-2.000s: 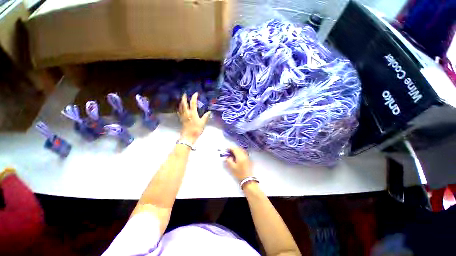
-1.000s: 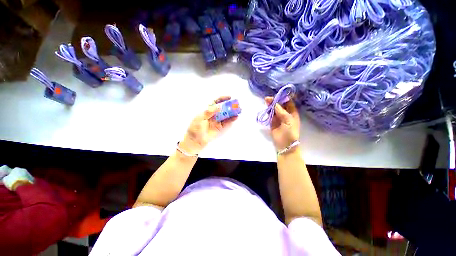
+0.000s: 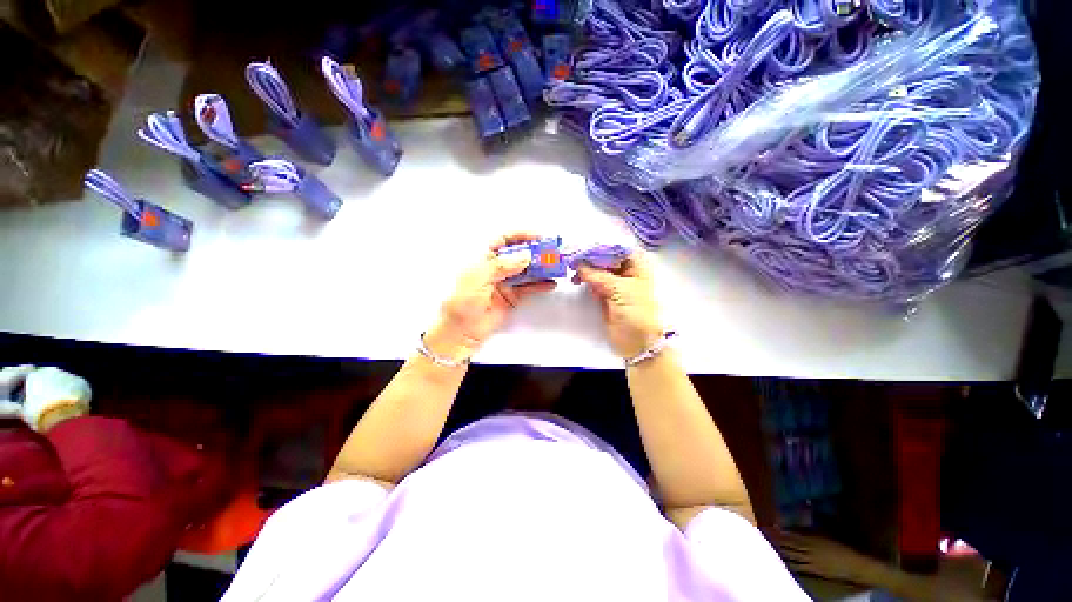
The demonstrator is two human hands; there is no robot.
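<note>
My left hand (image 3: pixel 480 303) holds a small blue-purple cable sleeve (image 3: pixel 548 259) with an orange-red spot, above the white bench. My right hand (image 3: pixel 625 303) holds a coiled lilac charging cable (image 3: pixel 597 255) level with the sleeve, its near end at the sleeve's right end. Whether the cable's tip is inside the sleeve cannot be told. The fingers hide part of both things.
Several sleeved cables (image 3: pixel 156 223) with loops sticking out are at the left on the bench (image 3: pixel 294 282). Loose sleeves (image 3: pixel 500 100) lie at the back middle. A clear bulk bag (image 3: pixel 823 153) of cables fills the right. A person's red sleeve (image 3: pixel 82 494) is at lower left.
My right hand has moved left and brought the cable against or close to the sleeve in my left hand. Earlier, both hands were apart, the left one reaching to the back sleeves.
</note>
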